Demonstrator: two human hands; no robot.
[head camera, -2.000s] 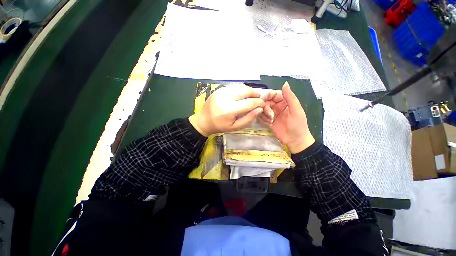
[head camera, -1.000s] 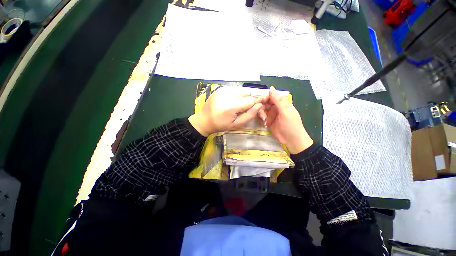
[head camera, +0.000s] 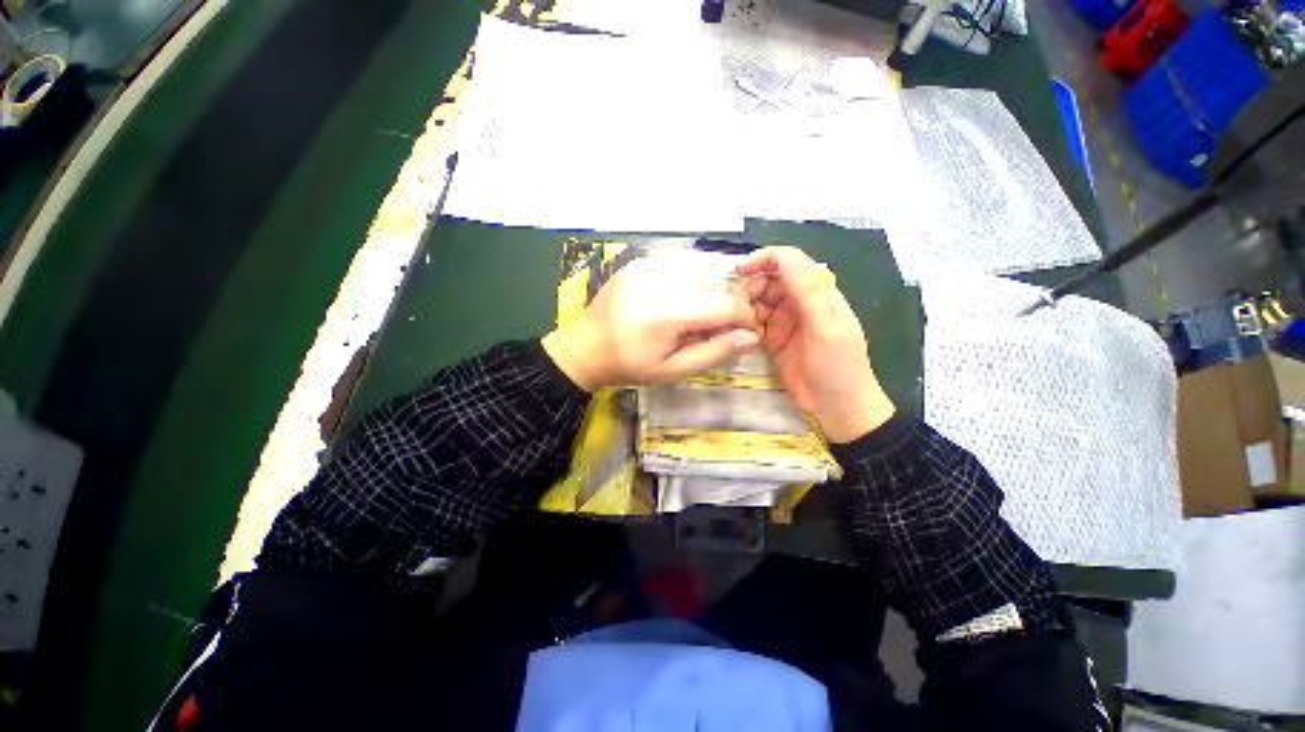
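The padded jig (head camera: 730, 415), edged in yellow-black hazard tape, stands on the green bench mat. My left hand (head camera: 661, 318) is over its far part, with the fingers curled inward. My right hand (head camera: 813, 336) is beside it, thumb and fingers bent towards the left fingertips. The hands meet or nearly meet. Whether anything small is between the fingertips is too small to tell. A small grey block (head camera: 720, 528) is at the jig's near edge. The electric screwdriver (head camera: 1145, 236) hangs at the right, its tip over a bubble sheet, away from both hands.
White sheets (head camera: 601, 129) lie beyond the jig and a bubble sheet (head camera: 1052, 415) lies at the right. The conveyor belt (head camera: 215, 243) runs along the left, with a pale grey perforated piece (head camera: 32, 522) on it. Blue bins (head camera: 1202, 93) and a cardboard box (head camera: 1224, 436) stand at the right.
My right fingers have curled in closer to my left hand. The hanging screwdriver has swung about. The pale grey piece at the left has come further into view.
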